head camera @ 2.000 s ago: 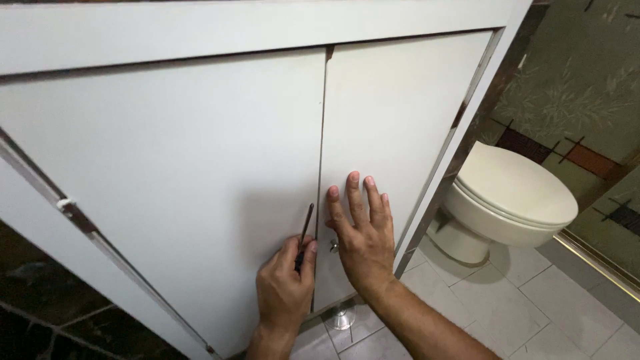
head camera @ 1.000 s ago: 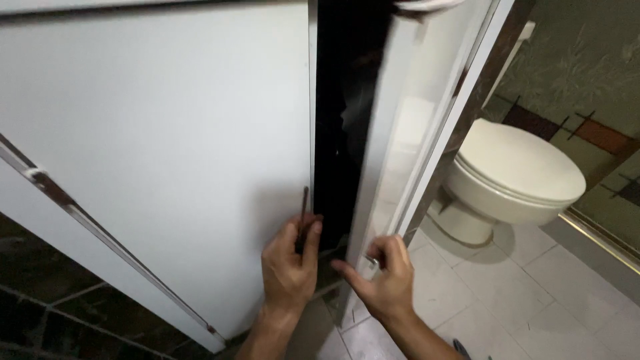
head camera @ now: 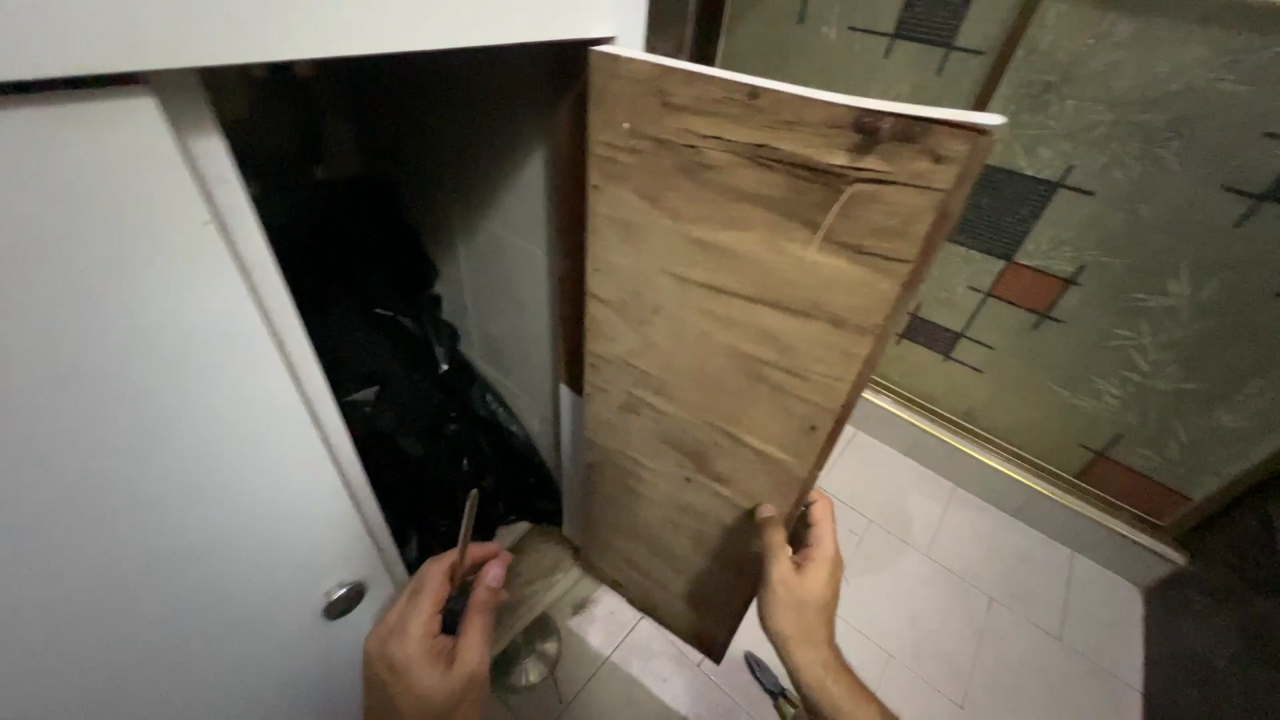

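Observation:
The right cabinet door stands swung wide, its bare, cracked wooden back facing me. My right hand grips the lower part of its free edge, thumb on the wooden side. In my left hand is a screwdriver, dark at the handle, its thin metal shaft pointing up. That hand is in front of the cabinet opening, just right of a round metal knob on the white left door. The left door is closed.
Black plastic bags fill part of the dark cabinet. Pliers lie on the tiled floor below my right forearm. A round metal object is on the floor behind my left hand. At the right runs a patterned glass panel above a raised sill.
The right door has gone from closed to wide open, with my right hand moving from its front face to its edge. My left hand still holds the screwdriver. The view has shifted.

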